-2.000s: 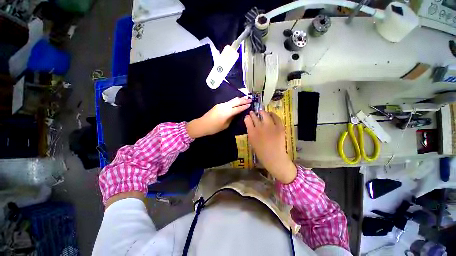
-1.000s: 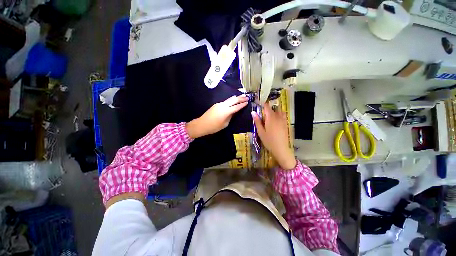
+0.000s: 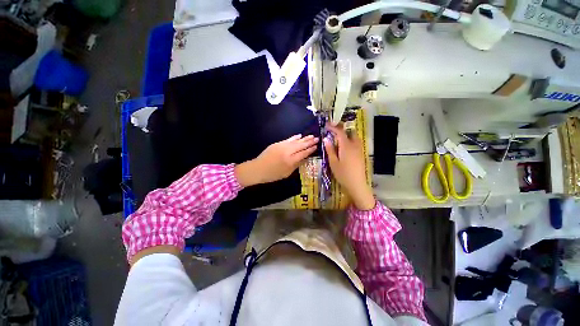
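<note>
A large black cloth panel (image 3: 216, 114) lies left of the needle of a white sewing machine (image 3: 432, 70). My left hand (image 3: 276, 160) lies flat on the panel's right part, fingertips close to its edge. My right hand (image 3: 346, 159) is just right of that edge, with thumb and index finger near the presser foot (image 3: 324, 120); whether they pinch the cloth is hard to tell. A narrow shiny strip (image 3: 325, 178) runs from there toward me between yellow tapes (image 3: 308, 184). The white lamp (image 3: 286, 77) hangs above the cloth.
Right of the hands lie a small black rectangle (image 3: 386, 145), yellow-handled scissors (image 3: 447, 178), a white stick (image 3: 465, 159) and small metal tools (image 3: 502, 146). A thread cone (image 3: 485, 27) stands on the machine. A blue crate (image 3: 126, 153) is under the cloth's left side. More dark cloth (image 3: 273, 25) lies behind.
My left hand has moved slightly toward me and its fingers are more spread. My right hand has moved off the shiny strip to its right side. The cloth has barely shifted.
</note>
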